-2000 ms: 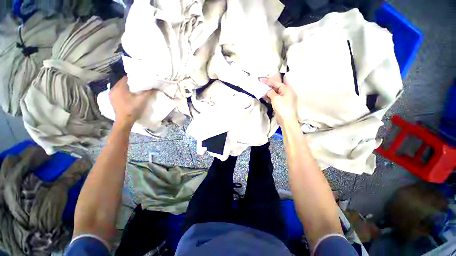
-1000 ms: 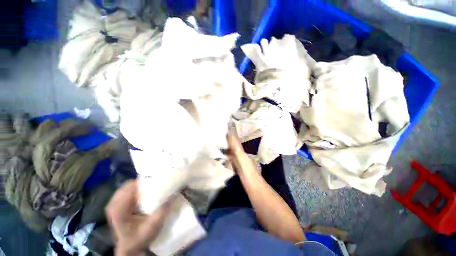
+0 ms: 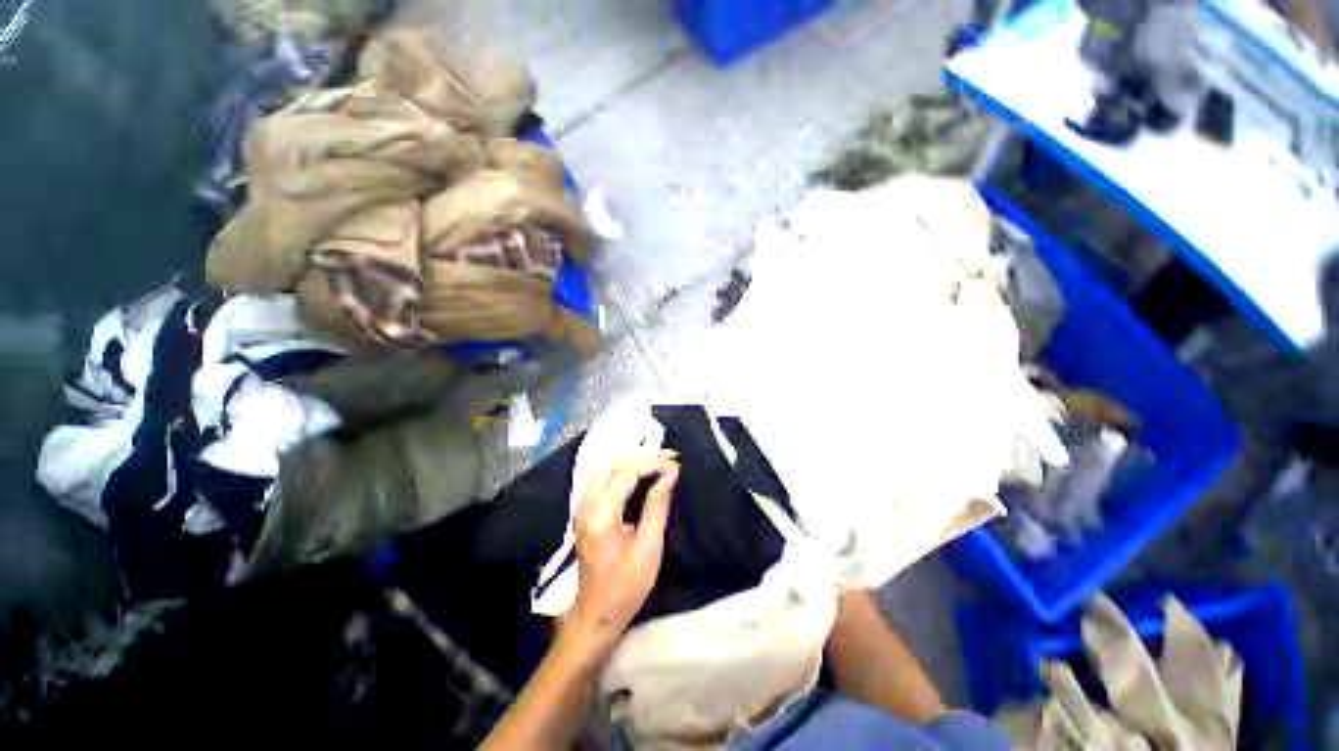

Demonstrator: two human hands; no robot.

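A large beige cut-piece bundle (image 3: 881, 352), overexposed to near white, lies against my front and reaches out ahead of me. It is gathered narrow near my body, with a beige part below. My left hand (image 3: 624, 536) is at its left side, fingers curled at the edge of a pale piece beside black cloth (image 3: 705, 514); whether it grips the piece is unclear. My right hand is hidden under or behind the bundle; only the right forearm (image 3: 881, 656) shows.
Brown cloth (image 3: 367, 206) is heaped on a blue crate at upper left. Black-and-white pieces (image 3: 191, 411) and olive-grey cloth (image 3: 367, 477) lie below it. A blue crate (image 3: 1160, 411) with pieces stands right, another (image 3: 1270, 646) below it. A blue-edged white table (image 3: 1175, 176) is upper right.
My view has turned left, and the beige bundle has come away from the other beige bundles with me. My left hand has moved to the black cloth; my right hand has gone out of sight beneath the bundle.
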